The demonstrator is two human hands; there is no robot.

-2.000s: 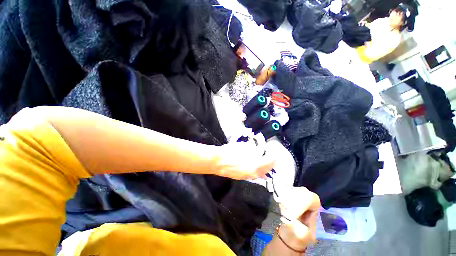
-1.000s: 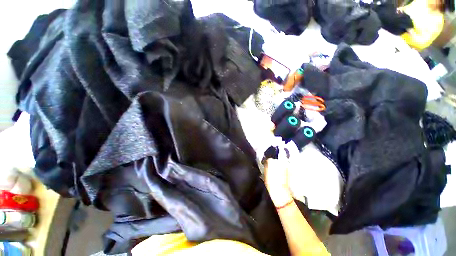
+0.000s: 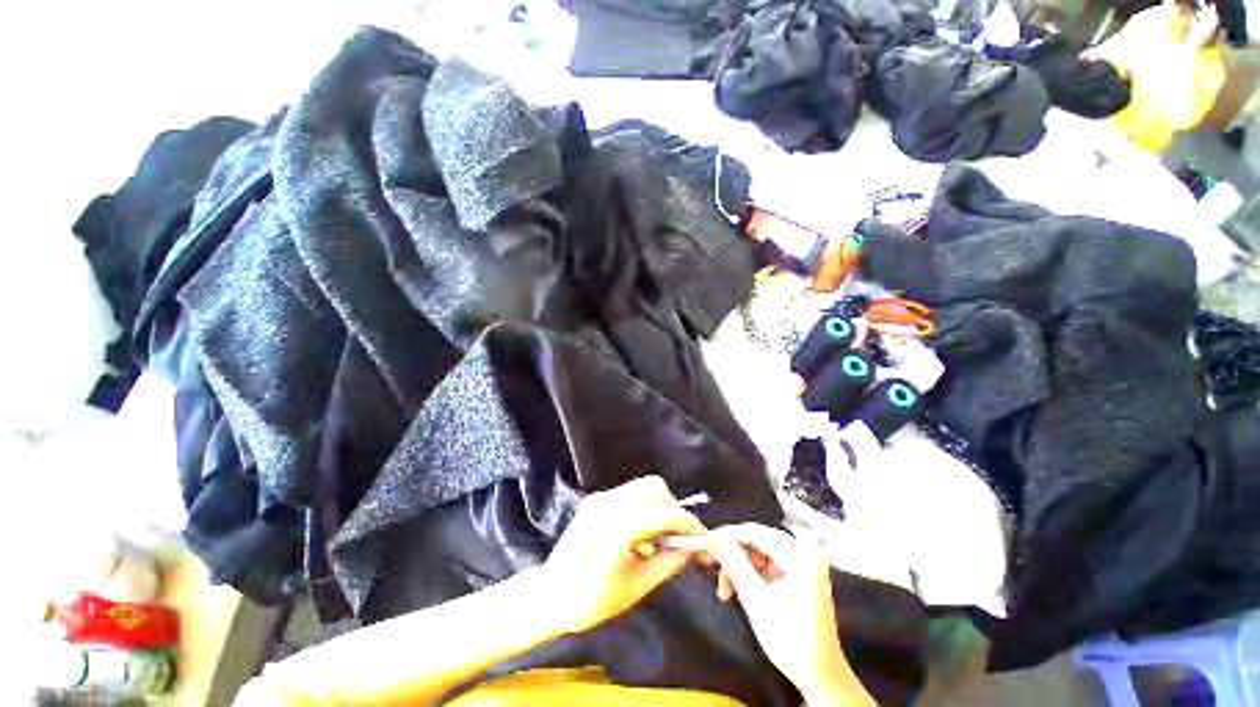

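Observation:
A dark grey flecked coat lies heaped at left and centre, with its shiny black lining turned outward below it. My left hand comes in from the lower left over the lining, fingers bent. My right hand comes up from below, and its fingertips meet those of my left hand. A small pale sliver shows at the fingers, too blurred to name. I cannot tell what is pinched between them; no needle or thread is clearly visible.
Thread cones, orange scissors handles and a phone lie right of the coat, above a white plastic bag. Dark garments lie at right. A lilac stool is lower right; a person sits upper right.
My right hand has come back from the white bag's dark items to the lining's edge. My left hand, out of view one second ago, is in view again beside it. The view has shifted.

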